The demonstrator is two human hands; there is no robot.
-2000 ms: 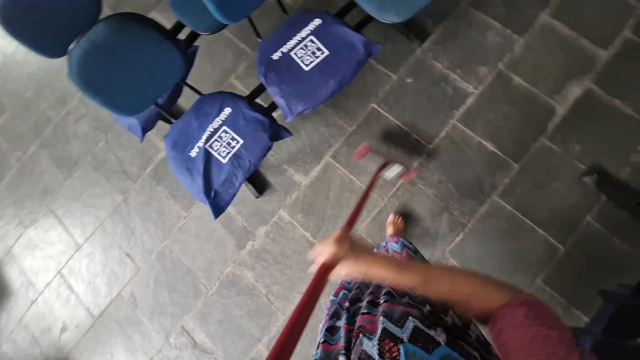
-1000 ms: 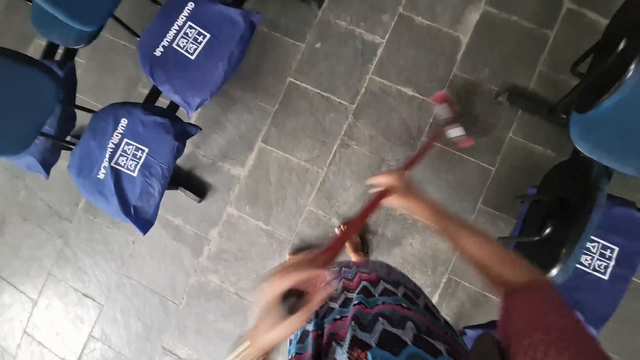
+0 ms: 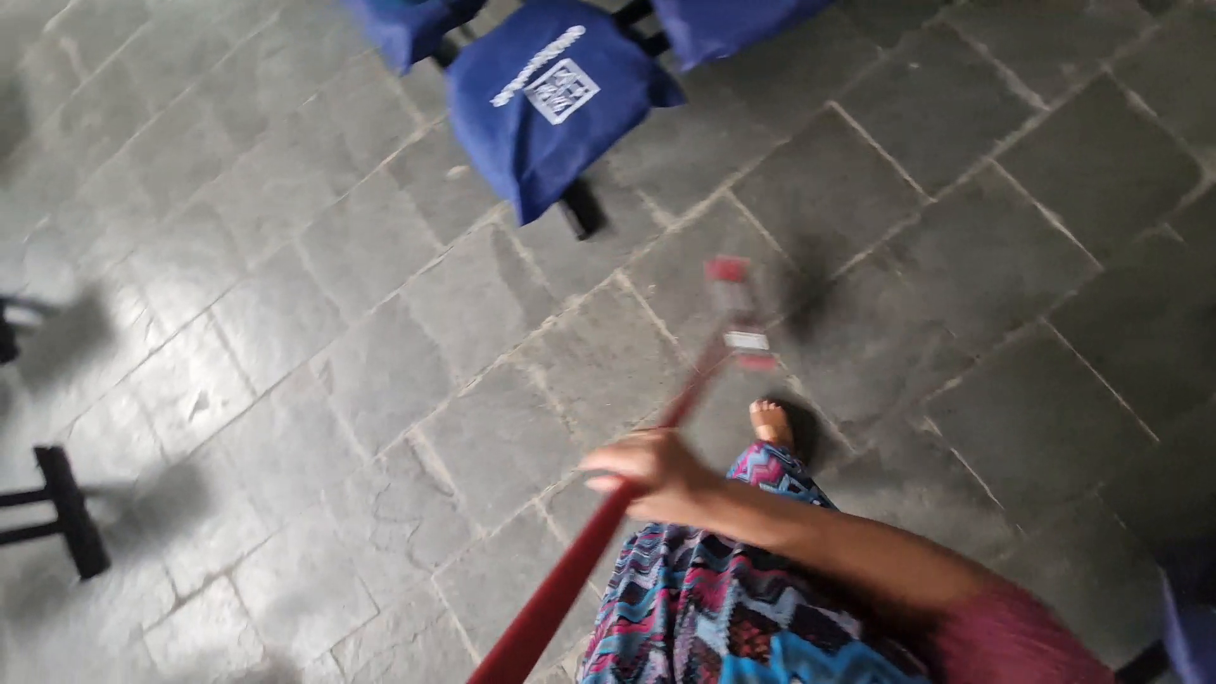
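Note:
My right hand (image 3: 655, 475) grips the red pole (image 3: 570, 579) of a long-handled floor tool, probably a broom. The pole runs from the bottom edge up and to the right. At its far end is a narrow head (image 3: 733, 309) with pink-red ends and a white patch, blurred, over the slate floor. My left hand is out of view, and the lower end of the pole is cut off by the frame. A patterned skirt (image 3: 722, 608) and one bare foot (image 3: 771, 421) show below the tool's head.
A chair with a blue printed fabric cover (image 3: 560, 104) stands at the top, its black foot (image 3: 582, 209) jutting toward the tool. More covered chairs adjoin it. A black chair base (image 3: 71, 513) lies at the left, and part of a blue cover (image 3: 1192, 608) shows at the lower right.
The view has shifted a lot. My left hand, on the pole's end a second ago, has left the frame. The chairs at the right have mostly left view. My right hand still holds the pole.

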